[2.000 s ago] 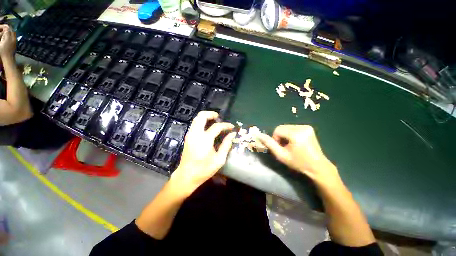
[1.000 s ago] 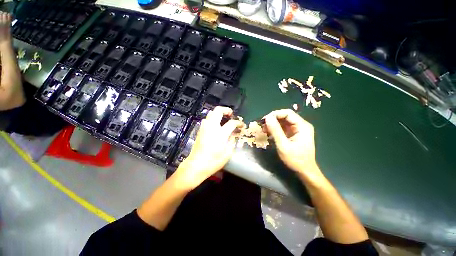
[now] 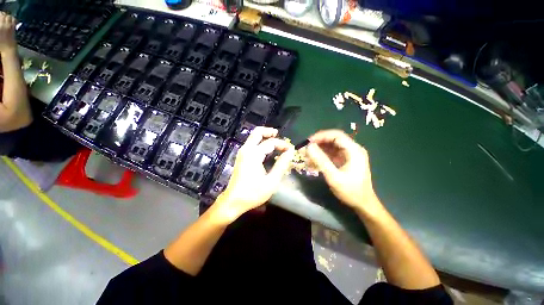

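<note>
My left hand [image 3: 253,173] is at the near right corner of the black blister tray [image 3: 122,164], its thumb and forefinger curled together. My right hand [image 3: 343,167] is close on its right, with a dark small part [image 3: 302,144] at its fingertips, between the two hands. Whether the left fingertips also hold this part or a pale piece cannot be told. Small pale pieces [image 3: 301,162] lie under and between the fingers, partly hidden. Tan pieces [image 3: 371,110] lie farther back on the green mat. Black housings [image 3: 197,159] fill rows of tray pockets.
Another person's arm [image 3: 12,89] is at the far left, beside a second black tray [image 3: 56,27]. A thin rod [image 3: 495,161] lies on the right of the green bench [image 3: 441,155]. A cluttered shelf runs along the back. A red stool [image 3: 95,176] stands below left.
The right fingertips have come in towards the left hand, and the dark part now shows between them. The view has shifted since the oldest frame.
</note>
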